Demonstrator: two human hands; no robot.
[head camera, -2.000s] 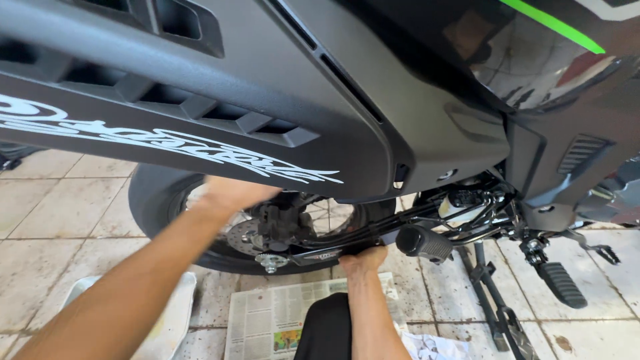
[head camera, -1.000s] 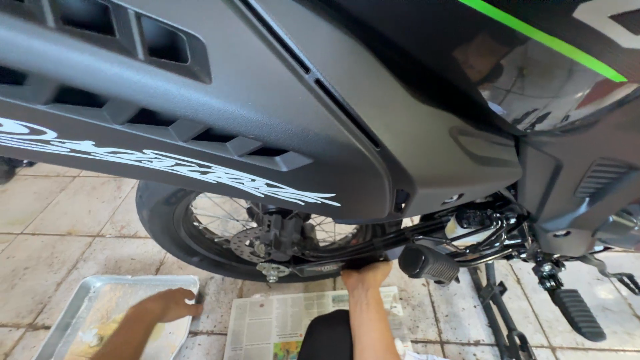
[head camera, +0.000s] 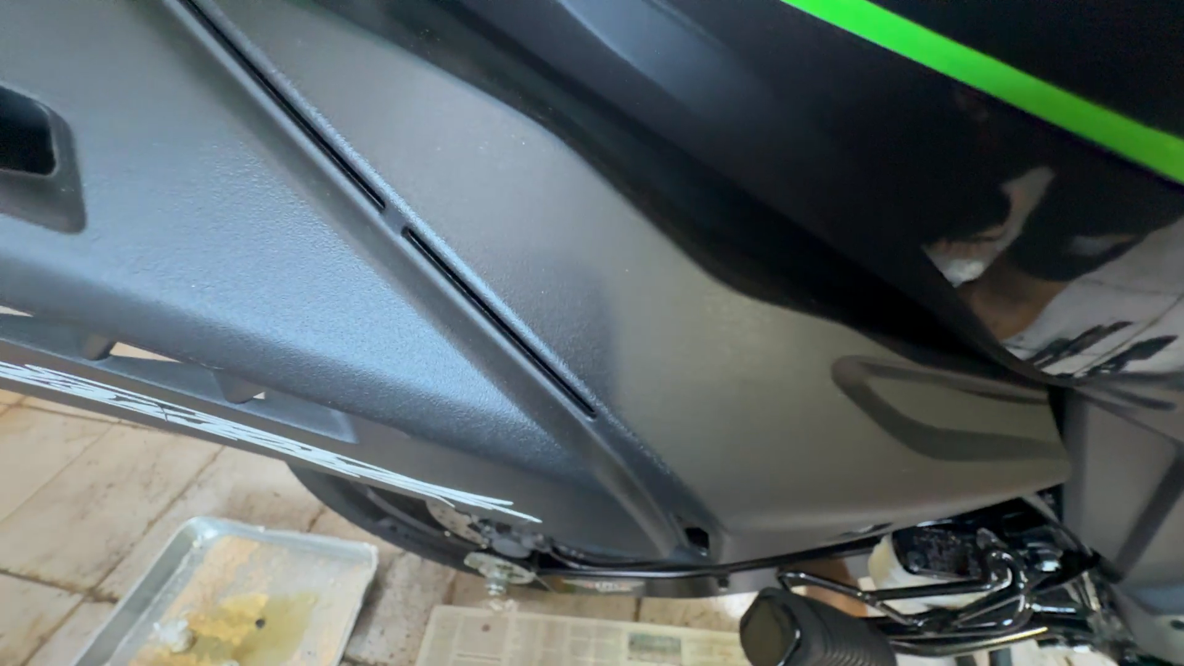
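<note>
Dark textured plastic side panels (head camera: 518, 305) of a motorcycle fill most of the head view. Low at the right, a skin-coloured patch, seemingly part of my right hand (head camera: 837, 585), shows behind the metal rods near a ribbed black footrest (head camera: 814, 634); its fingers and anything in them are hidden. My left hand is out of view. The rear wheel's tyre (head camera: 370, 518) and the axle nut (head camera: 497, 581) show below the panel. At the bottom left, a shallow metal tray (head camera: 356, 578) holds yellowish liquid, a whitish lump and a small dark piece.
Newspaper (head camera: 555, 638) lies on the tiled floor (head camera: 55, 462) under the motorcycle. A glossy black panel (head camera: 999, 166) with a green stripe juts in at the upper right. Linkage and rods (head camera: 999, 583) crowd the lower right.
My left hand moved from beside the wheel to the tray, then left the view. The view has moved closer to the side panels.
</note>
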